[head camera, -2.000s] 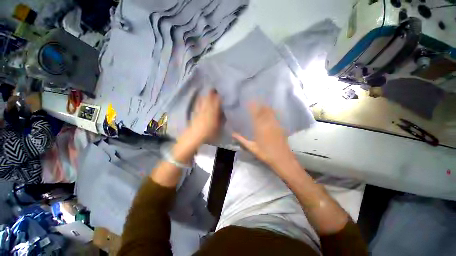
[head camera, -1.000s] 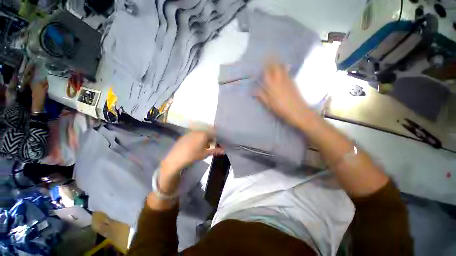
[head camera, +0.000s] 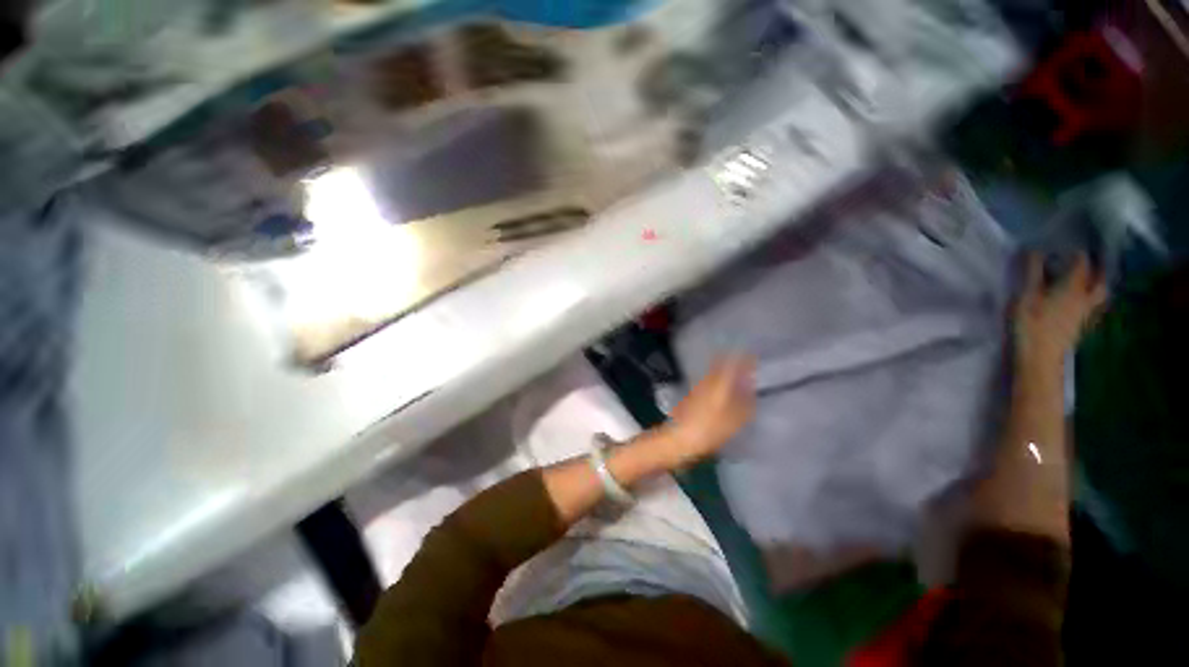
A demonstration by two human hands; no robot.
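Note:
The frame is blurred. A grey garment panel (head camera: 861,404) lies or hangs to the right of the white table, below its edge, with a fold line across it. My left hand (head camera: 716,407) is at the panel's left edge, fingers curled on the cloth. My right hand (head camera: 1059,302) is at the panel's upper right edge, fingers bent; blur hides whether it grips cloth. More grey cloth lies under the panel; the layers cannot be told apart.
The white table (head camera: 522,326) runs diagonally from lower left to upper right. The machine lamp (head camera: 342,209) glares at left over the beige bed. Thread snips (head camera: 541,224) lie on the table. A red object (head camera: 1080,89) is at upper right. My white-covered lap (head camera: 626,560) is below.
The view has swung right, away from the rippled panels. Both hands have left the table top in front of the machine and are now at grey cloth on the right, beyond the table edge.

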